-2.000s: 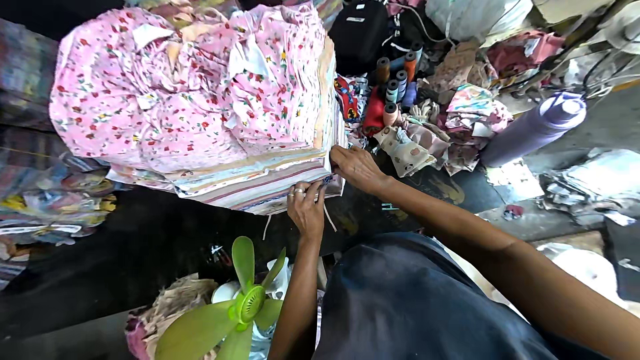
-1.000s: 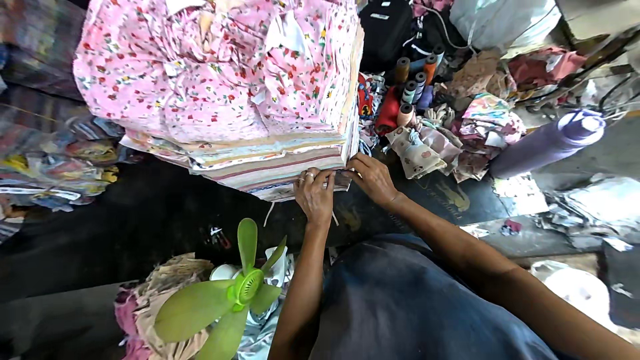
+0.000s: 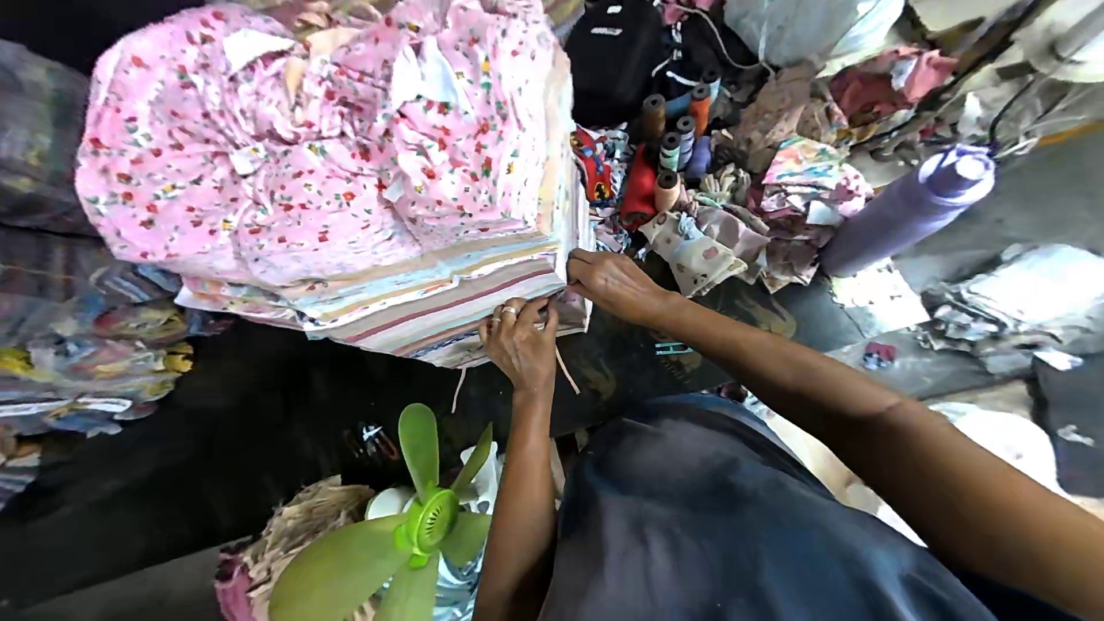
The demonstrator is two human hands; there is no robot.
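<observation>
A tall stack of folded fabric (image 3: pixel 448 302), striped and patterned at its layered side, carries bunched pink floral cloth (image 3: pixel 345 172) on top. My left hand (image 3: pixel 522 341), with rings on a finger, lies at the lower front corner of the stack, fingertips bent on the striped layers. Beside it my right hand (image 3: pixel 608 280) pinches the edge of the layers at the same corner. Its fingertips are partly hidden by the cloth. Two thin pale strings (image 3: pixel 567 369) hang below the stack near my left hand.
A green fan (image 3: pixel 427 522) stands at the lower left of my left forearm. Right of the stack are thread spools (image 3: pixel 668 151), cloth scraps and a purple bottle (image 3: pixel 910 211). Bundled fabrics (image 3: pixel 86 345) lie at the left, on the dark table (image 3: pixel 259 379).
Both hands stay at the stack's front corner. My left hand's fingers have shifted slightly on the layers.
</observation>
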